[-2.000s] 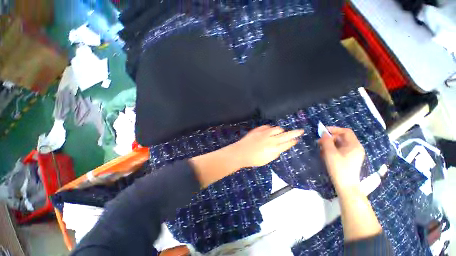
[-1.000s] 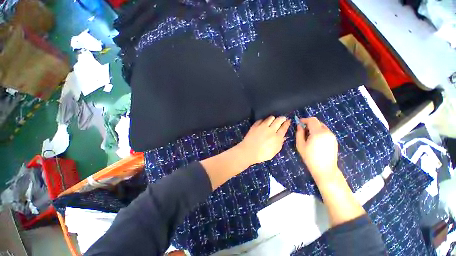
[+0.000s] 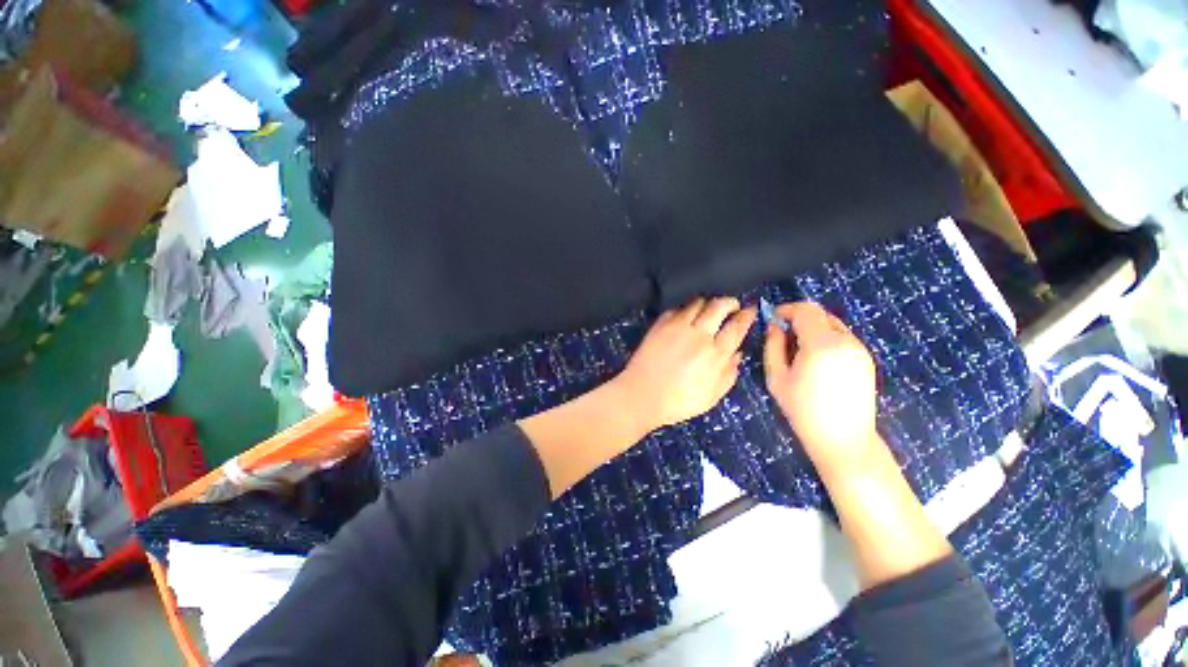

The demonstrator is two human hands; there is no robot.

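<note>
A navy-black tweed panel (image 3: pixel 912 326) with white check lies under both hands. Plain black backing (image 3: pixel 482 235) lies above it in two wide areas that meet near the centre. My left hand (image 3: pixel 684 362) lies flat on the tweed just below that meeting point, fingers slightly spread, holding nothing. My right hand (image 3: pixel 823 378) is just right of it, its fingertips closed on a small pale blue-grey tool (image 3: pixel 771 315). The tool's tip is near the tweed beside my left fingertips. I cannot tell what kind of tool it is.
An orange crate (image 3: pixel 280 450) with white and black pieces stands at left, a red basket (image 3: pixel 137 456) further left. Fabric scraps (image 3: pixel 235 189) and a cardboard box (image 3: pixel 85 163) lie on the green floor. A pale worktable (image 3: pixel 1042 91) stands upper right. Another tweed panel (image 3: pixel 1042 521) lies lower right.
Since the earliest frame, my right hand has moved left with the tool, close to my left hand, and my left fingers have drawn back a little. A dark patch on the tweed is no longer seen.
</note>
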